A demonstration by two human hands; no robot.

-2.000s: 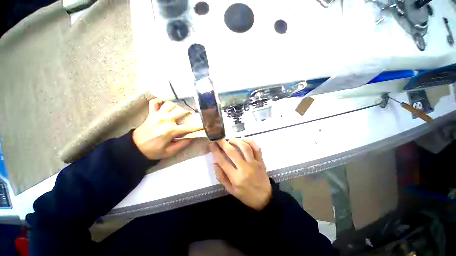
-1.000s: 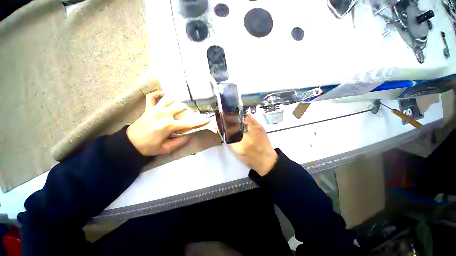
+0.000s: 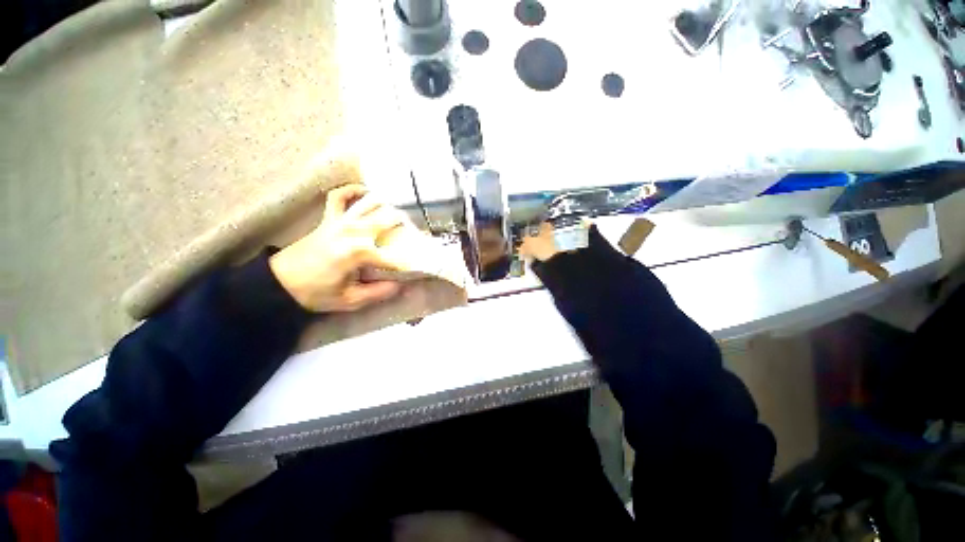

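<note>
A large beige-brown fabric panel point(image 3: 201, 138) lies left of the machine, its near part folded over in a roll. My left hand point(image 3: 349, 254) presses and pinches the panel's edge just left of the needle area. The white machine head point(image 3: 635, 138) stands over the bed, with a long dark glossy piece point(image 3: 488, 222) above the needle. My right hand point(image 3: 542, 246) reaches in behind the front of the head, right of that piece. It is mostly hidden by the sleeve and machine, so its fingers cannot be made out.
A small brown tab point(image 3: 636, 236) lies on the bed. A tool with an orange-brown handle point(image 3: 859, 258) lies at the right beside a dark label point(image 3: 868, 237). The table's front edge carries a printed scale point(image 3: 423, 411). Metal thread parts point(image 3: 847, 53) stand on top of the machine.
My right hand has moved from the cloth in front of the needle, forward and right, in under the head. My left hand stays on the panel edge. The view has shifted slightly.
</note>
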